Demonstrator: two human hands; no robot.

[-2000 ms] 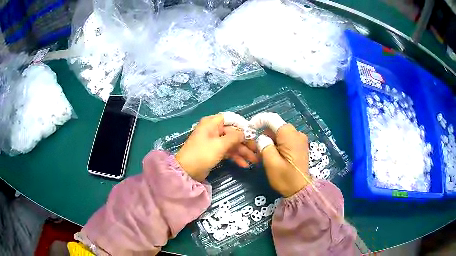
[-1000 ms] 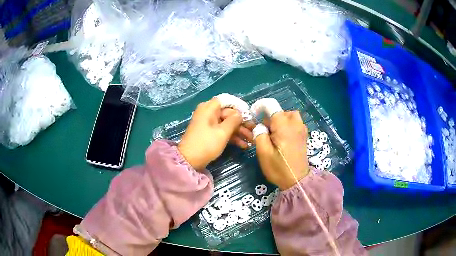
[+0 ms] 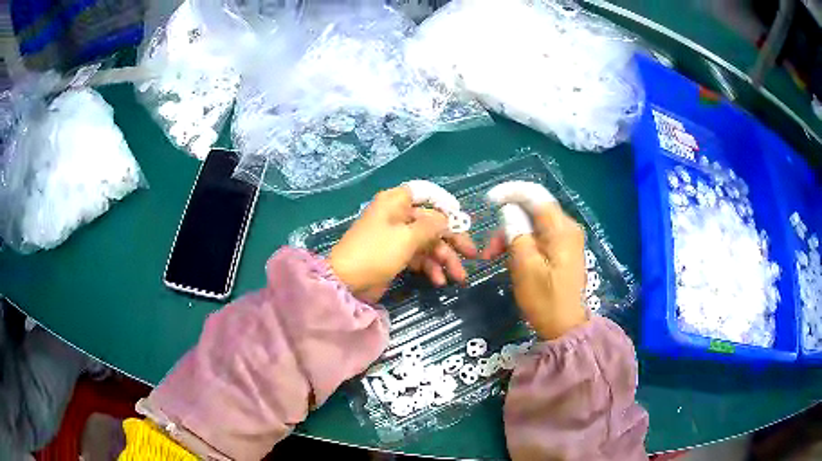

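Note:
My left hand [image 3: 397, 236], white covering on its forefinger, holds a small white plastic plate with holes [image 3: 460, 221] at its fingertips above the clear tray. My right hand [image 3: 545, 261], white coverings on thumb and forefinger, is a little to the right, apart from the plate. Its thumb and forefinger are curled close together; whether something tiny is between them I cannot tell. The thin stick does not show. The ribbed clear tray [image 3: 433, 317] lies under both hands, with loose white plates [image 3: 424, 385] along its near edge and some partly hidden beside my right hand.
A smartphone [image 3: 214, 225] lies left of the tray. A middle open bag [image 3: 333, 117] holds translucent pieces. Other poly bags lie at far left [image 3: 77, 171], upper left [image 3: 194, 90] and upper right [image 3: 541, 67]. A blue parts bin [image 3: 656, 297] stands at right on the green table [image 3: 108, 315].
My right hand has moved right, away from my left hand and the plate. The pale stick seen along my right wrist is no longer visible. The whole view has shifted slightly.

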